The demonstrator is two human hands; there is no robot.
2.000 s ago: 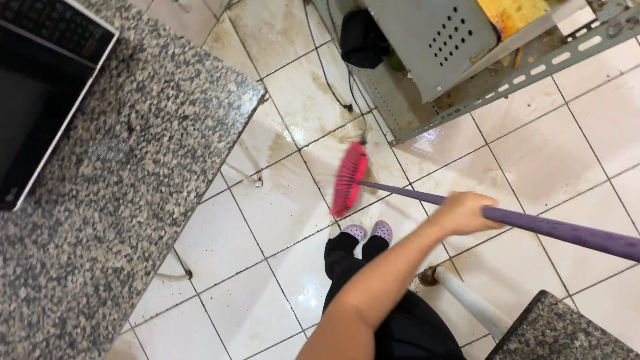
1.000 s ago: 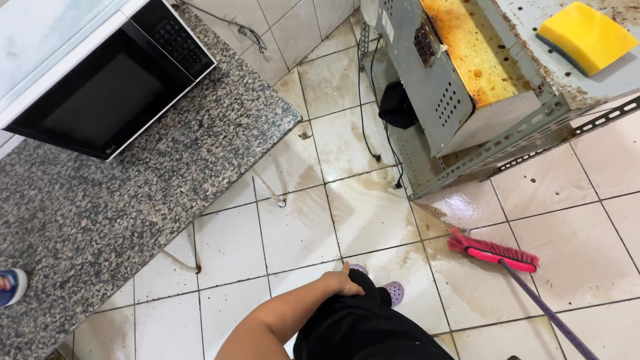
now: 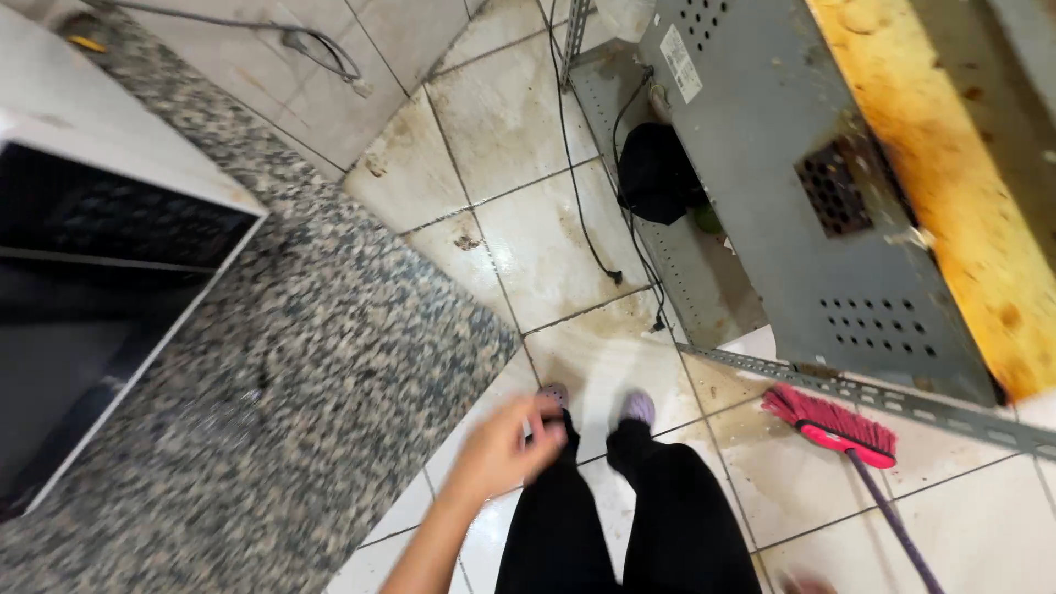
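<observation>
My left hand (image 3: 507,441) is in front of my legs, near the granite counter's corner. It is blurred, its fingers loosely bent and apart, and I see nothing held in it. Only a blurred bit of my right hand (image 3: 808,584) shows at the bottom edge; its fingers cannot be made out. To the right of my legs is a broom with a pink head (image 3: 850,437) and pink bristles, beside the metal rack's lower rail. Its purple handle (image 3: 895,528) runs down out of view, to the right of my right hand.
A microwave oven (image 3: 107,272) stands on the speckled granite counter (image 3: 371,330) at left. At right, a slotted metal rack (image 3: 907,402) holds a stained grey metal appliance (image 3: 742,165). A black bundle (image 3: 656,173) lies beneath it. Black power cords (image 3: 569,157) trail over the dirty floor tiles (image 3: 536,239).
Two seconds ago my left hand gripped the broom's purple handle; one second ago it was at my leg, off the handle. Now it is raised in front of my legs. The view has shifted.
</observation>
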